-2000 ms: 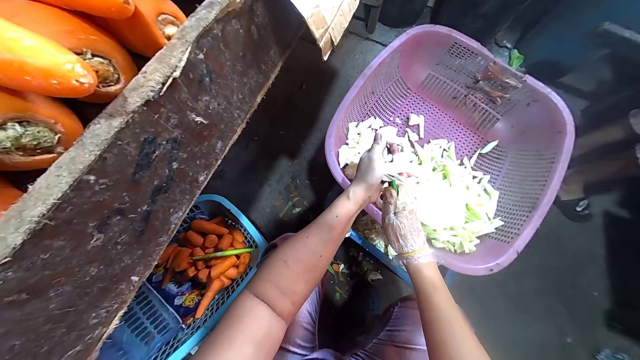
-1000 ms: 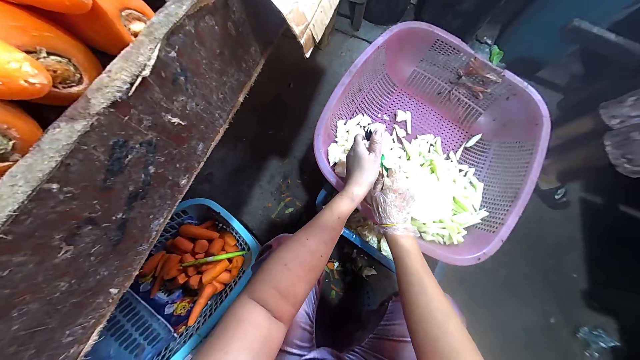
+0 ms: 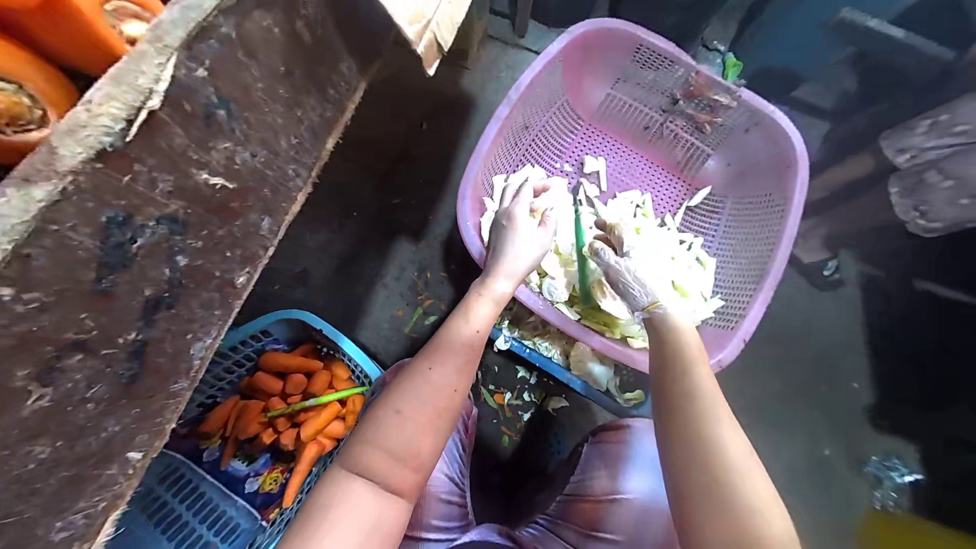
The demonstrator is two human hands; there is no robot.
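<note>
A pink perforated plastic basket (image 3: 789, 221) holds a heap of pale, cut vegetable pieces (image 3: 667, 267), washed out by glare. My left hand (image 3: 522, 232) rests on the left side of the heap, its fingers bent over pale pieces; whether it grips one is unclear. A slim green-handled tool (image 3: 582, 259), apparently a knife, lies on the pieces between my hands. My right hand (image 3: 621, 271), in a clear plastic glove with a yellow band at the wrist, is just right of the tool, fingers apart and partly curled, nothing plainly held.
A blue crate (image 3: 305, 316) of carrots (image 3: 286, 396) with a green stalk stands at lower left. Above it a wooden board (image 3: 175, 191) borders large orange vegetables (image 3: 27, 99). Under the basket, a blue tray (image 3: 549, 370) holds leafy scraps. Someone's patterned clothing (image 3: 934, 168) shows at right.
My hands were close together over the heap and are now apart. The green handle, mostly hidden at my hands before, now lies in plain view between them.
</note>
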